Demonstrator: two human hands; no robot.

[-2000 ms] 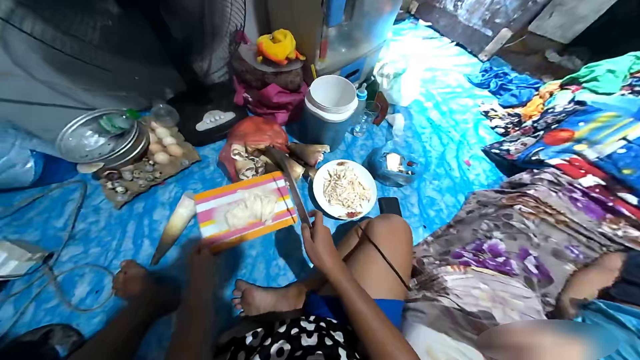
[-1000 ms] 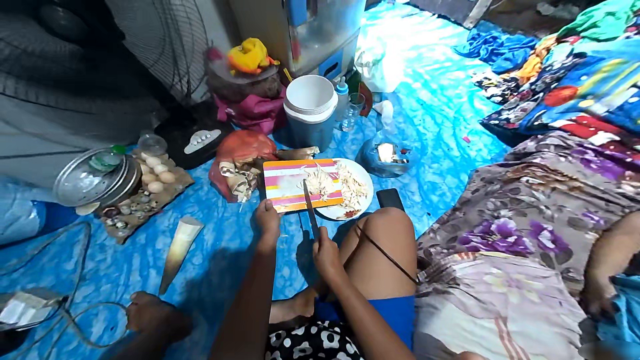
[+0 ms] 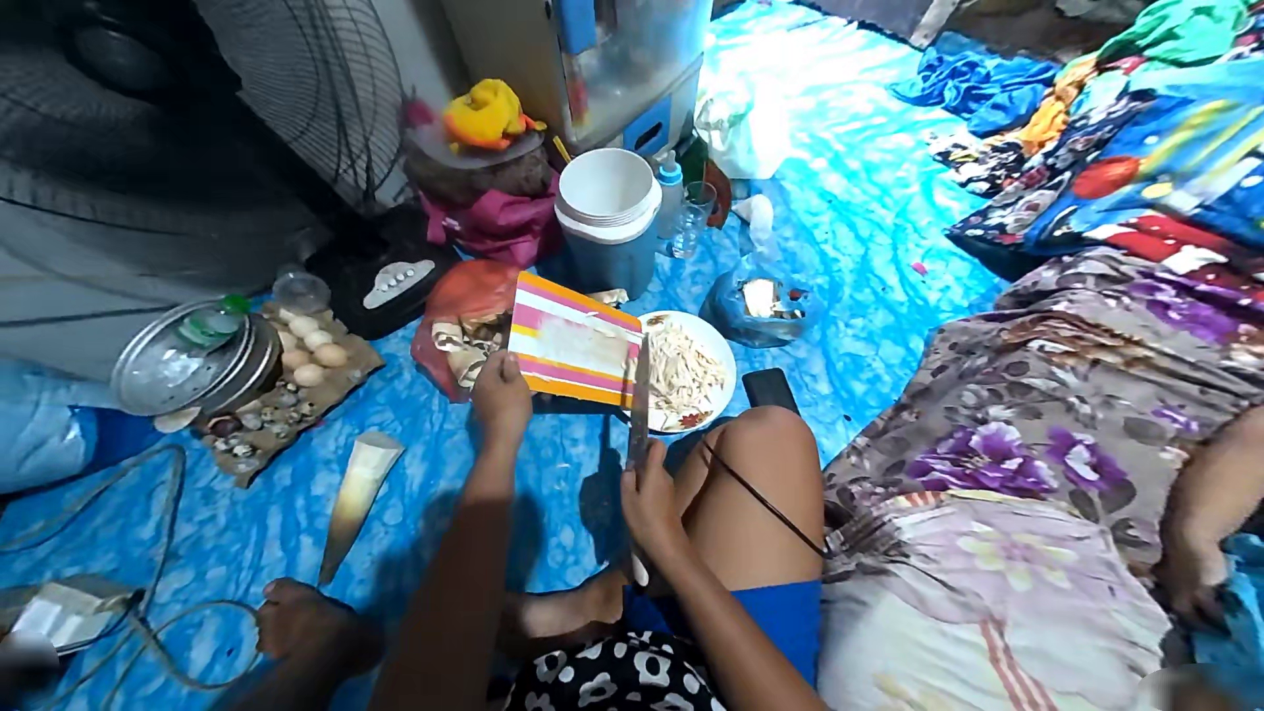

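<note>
My left hand [image 3: 502, 400] grips the lower left corner of a striped cutting board [image 3: 576, 341], tilted with its right edge over a white plate [image 3: 713, 360]. Pale shredded pieces [image 3: 681, 380] cover much of the plate. In my right hand [image 3: 652, 499] is a knife [image 3: 641, 405], its blade pointing away from me along the board's right edge. Little remains on the board beyond a whitish smear. Behind the board's left side is a red plastic bag [image 3: 464, 296] with pale, brown-marked pieces. A bamboo shoot, or a similar tapered pale stalk [image 3: 362, 494], lies on the blue sheet at the left.
A tray of eggs [image 3: 314, 346] and metal bowls [image 3: 183, 355] sit left, near a fan [image 3: 385, 281]. Beyond the plate are a bucket-like container [image 3: 607, 222], a blue plastic bag [image 3: 755, 311] and a phone-like dark object [image 3: 770, 389]. Another person's arm [image 3: 1210, 504] rests at right.
The board has moved from the left to the plate, and the pale pieces on it have gone from its surface. My left hand has come up with the board; the knife is now at its right edge.
</note>
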